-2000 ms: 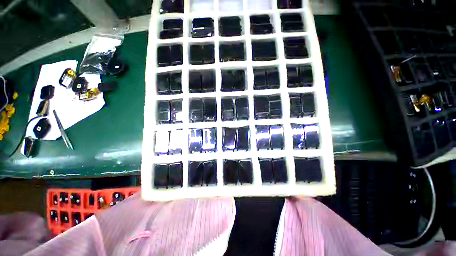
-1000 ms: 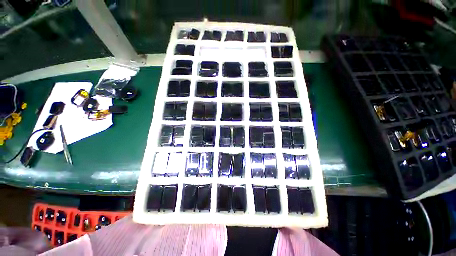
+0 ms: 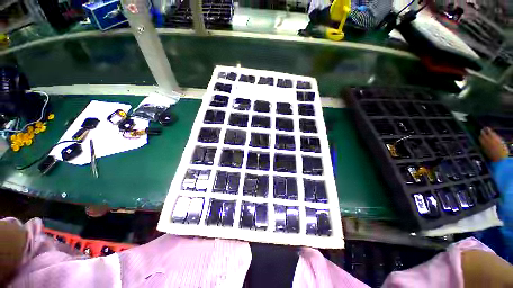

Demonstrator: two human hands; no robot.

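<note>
A white compartment tray (image 3: pixel 252 239) lies in front of me on the green bench, its near end over the bench edge. Most pockets hold glossy black casings (image 3: pixel 254 215), usually in pairs; some middle pockets of the second row from the far end are empty. Neither of my hands can be made out. Bare skin and pink sleeves show at both lower corners, cut off by the frame. A small skin-coloured patch under the bench edge at left is too unclear to name.
Left: white paper (image 3: pixel 115 147) with sample parts and tweezers (image 3: pixel 93 159), plastic bag (image 3: pixel 151 111), yellow pieces (image 3: pixel 25 136), red-orange tray (image 3: pixel 90 245) below. Right: black compartment tray (image 3: pixel 388 163), another person's hand (image 3: pixel 493 144) and blue sleeve. A conveyor rail and posts stand beyond.
The view has tilted up, showing the area beyond the bench. The white tray's far end is now fully seen and farther off. Another person's hand has appeared at right, and bare skin at the lower corners.
</note>
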